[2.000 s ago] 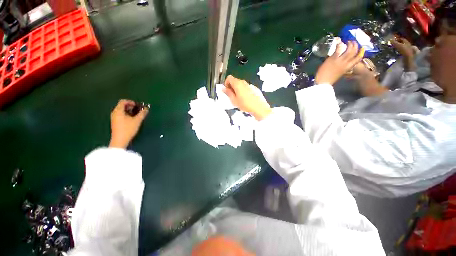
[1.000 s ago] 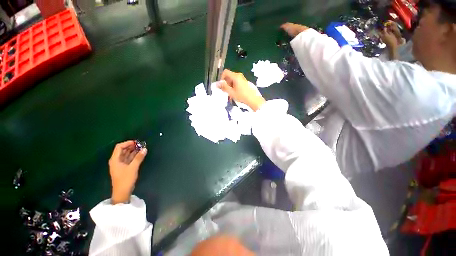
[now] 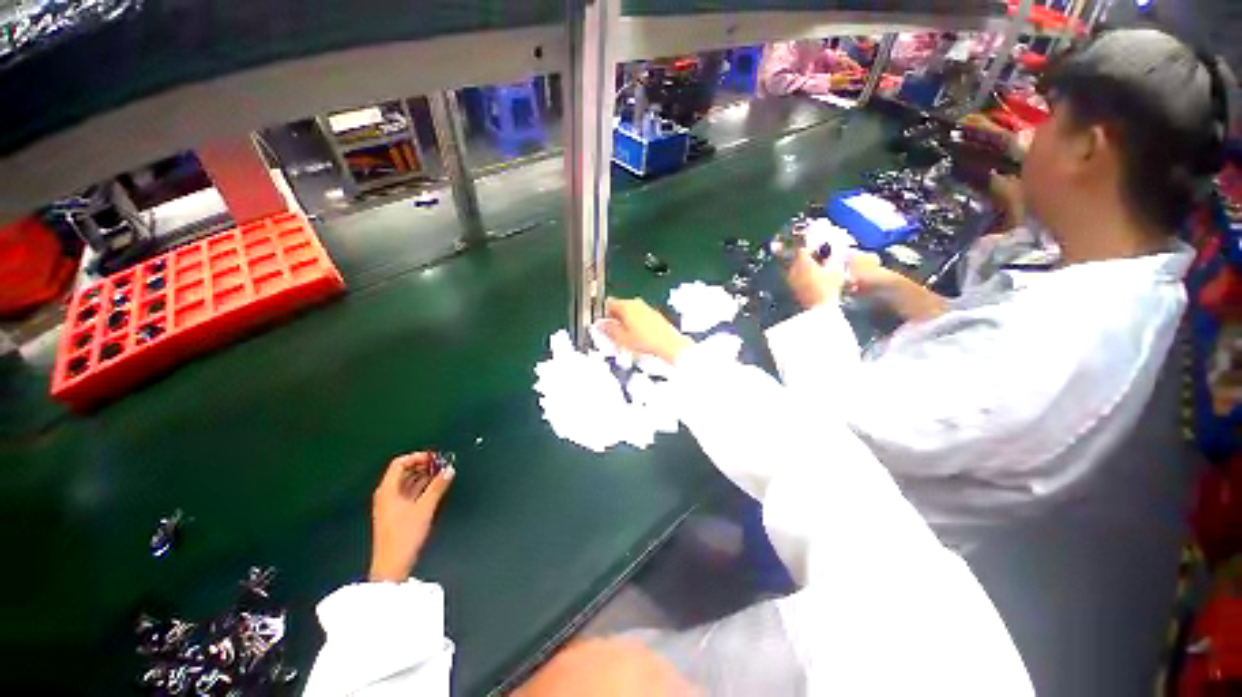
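My left hand [image 3: 405, 515] holds a small dark and silver part [image 3: 439, 464] at its fingertips above the green surface. My right hand [image 3: 643, 331] is at the foot of the metal post, at the upper edge of a ragged heap of white wipes [image 3: 583, 398]. Its fingertips are closed near a white wipe; whether they grip it is hard to tell. A pile of glittering parts [image 3: 211, 654] lies at the lower left, with a single part [image 3: 166, 532] above it.
The metal post [image 3: 588, 177] stands beside the wipes. A red compartment tray [image 3: 204, 306] with some dark parts is at the far left. A smaller white heap [image 3: 704, 306], a blue box [image 3: 873, 218] and scattered parts lie to the right. A co-worker in white [image 3: 1001, 368] sits on the right.
The view has tilted up, showing more of the far side. My left hand keeps the part, now lower than two seconds ago. My right hand stays at the wipes. The co-worker's hands are together again.
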